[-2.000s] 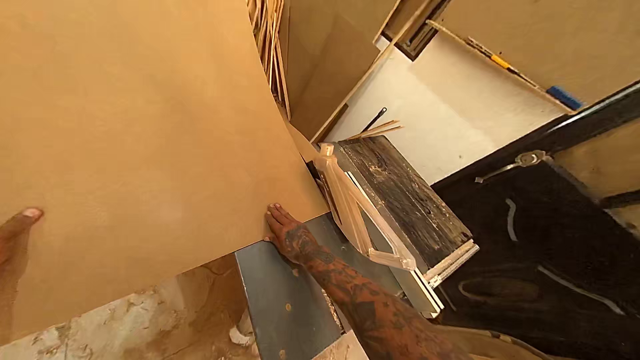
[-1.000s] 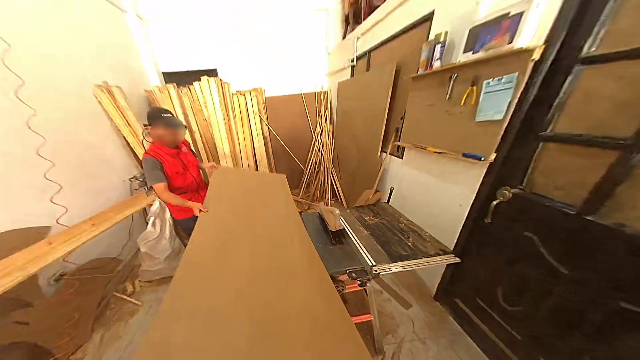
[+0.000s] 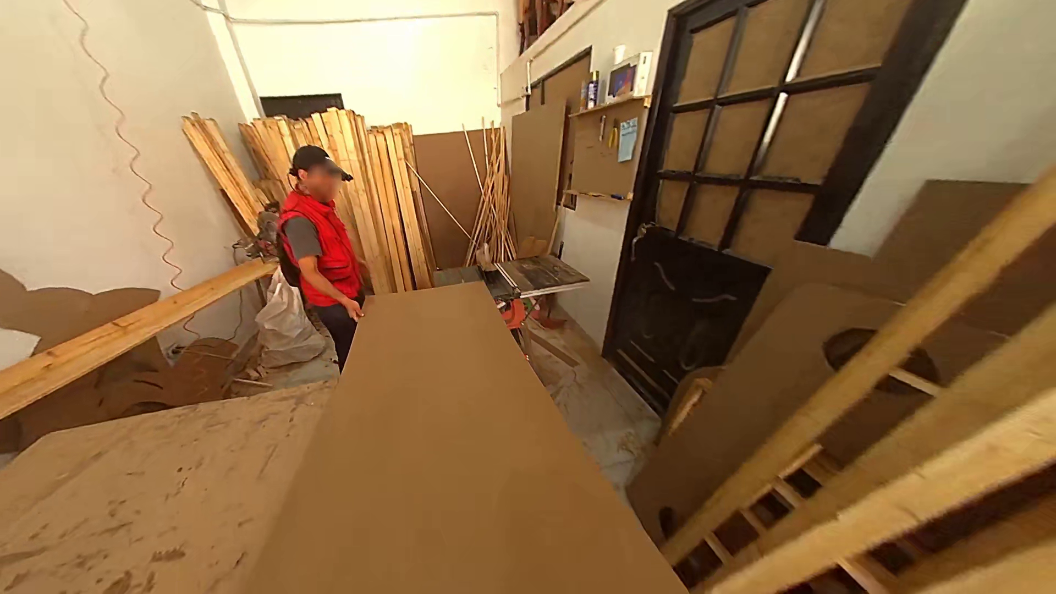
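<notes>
A long brown fiberboard sheet (image 3: pixel 462 437) runs from the bottom edge of the head view away toward a table saw (image 3: pixel 536 275). Neither my left hand nor my right hand is in view, so what they hold is hidden. A co-worker in a red vest (image 3: pixel 326 247) stands left of the sheet's far end, with one hand at its edge. Beneath the sheet's left side lies a stained wooden worktable (image 3: pixel 157 495).
Long boards (image 3: pixel 891 363) slant across the right side, before a leaning cut panel (image 3: pixel 767 396). A wooden plank (image 3: pixel 140 334) juts in at left. Upright lumber (image 3: pixel 355 198) leans at the back. A black door (image 3: pixel 693 289) stands right of the saw.
The sheet is now farther from the saw, with its near part over the worktable. My hands, seen on and by the sheet two seconds ago, are out of view. The view has swung widely.
</notes>
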